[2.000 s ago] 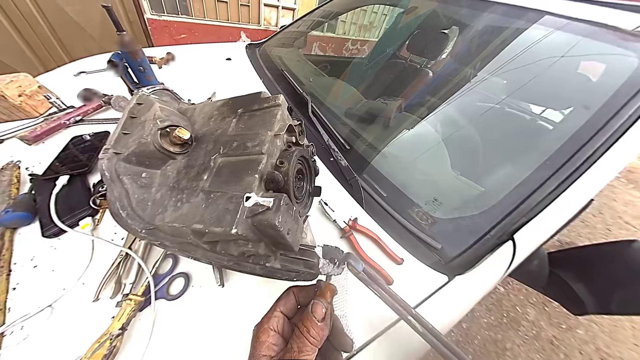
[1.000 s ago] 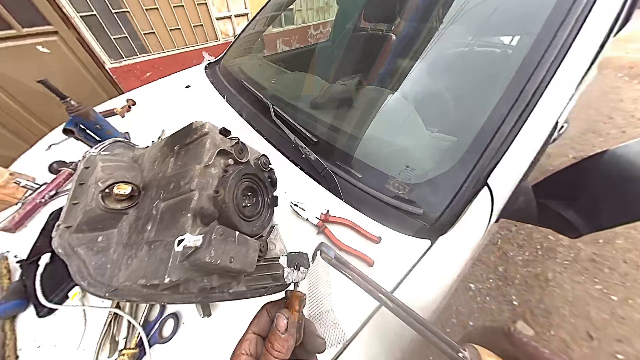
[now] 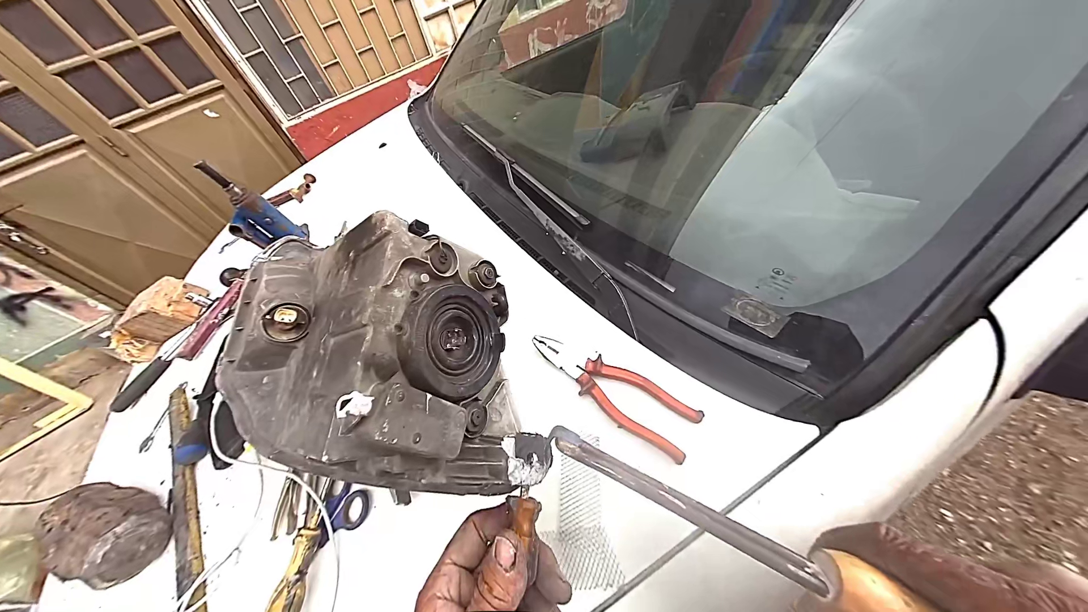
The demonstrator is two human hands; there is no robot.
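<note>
A black plastic headlight housing (image 3: 340, 340) lies back side up on the white car hood. My left hand (image 3: 497, 561), at the bottom middle, pinches a small tool by its amber handle (image 3: 524, 518); its thin shaft meets the white-smeared tab (image 3: 529, 459) at the housing's lower right corner. My right hand (image 3: 935, 561), at the lower right, is shut on the wooden handle (image 3: 858, 582) of a long metal rod tool (image 3: 697, 510). The rod's bent tip is beside the tab; whether they touch is unclear.
Red-handled combination pliers (image 3: 629, 395) and a piece of metal mesh (image 3: 586, 527) lie right of the housing, below the windshield (image 3: 765, 170). At left are blue-handled scissors (image 3: 348, 510), a white cable (image 3: 331, 544), a blue torch-like tool (image 3: 259, 217), a wood block (image 3: 161, 314) and a stone (image 3: 106, 531).
The view has shifted and turned. The rod tool's wooden handle and my right hand have come further into view. My left hand stays at the tab with the small tool.
</note>
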